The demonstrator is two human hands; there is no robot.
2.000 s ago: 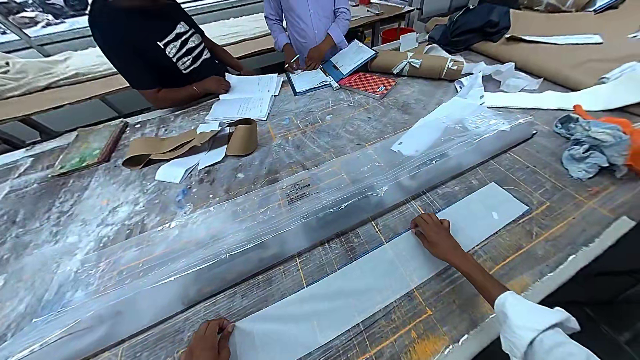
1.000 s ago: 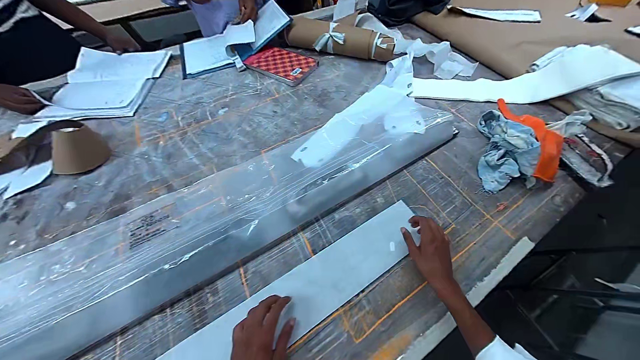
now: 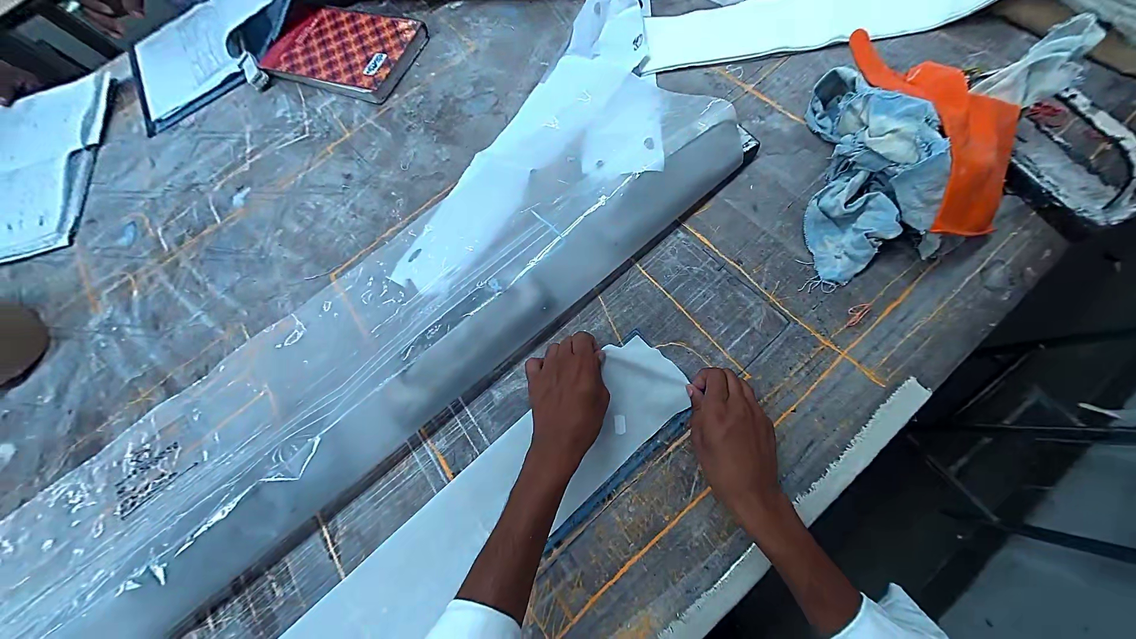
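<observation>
A long white strip of paper or fabric (image 3: pixel 461 524) runs diagonally across the table, its far end slightly lifted and wrinkled. Dark blue fabric (image 3: pixel 612 484) shows along its right edge and at a tip beyond the end. My left hand (image 3: pixel 568 386) pinches the left corner of the strip's end, fingers curled. At the right corner, my right hand (image 3: pixel 732 430) grips the edge between thumb and fingers. A small pale tag (image 3: pixel 619 424) lies on the strip between the hands. Beyond it, parallel, lies a long roll wrapped in clear plastic (image 3: pixel 479 364).
Thin white sheets (image 3: pixel 568 115) lie over the roll's far end. Blue denim scraps (image 3: pixel 874 169) and an orange cloth (image 3: pixel 976 151) lie at the right. A red checked notebook (image 3: pixel 346 49) and open books (image 3: pixel 44 169) are at the upper left. The table edge (image 3: pixel 865 439) runs at the lower right.
My left hand has moved up along the strip to its far end, near my right hand. The end of the strip, flat before, is now wrinkled and lifted. The view has come closer.
</observation>
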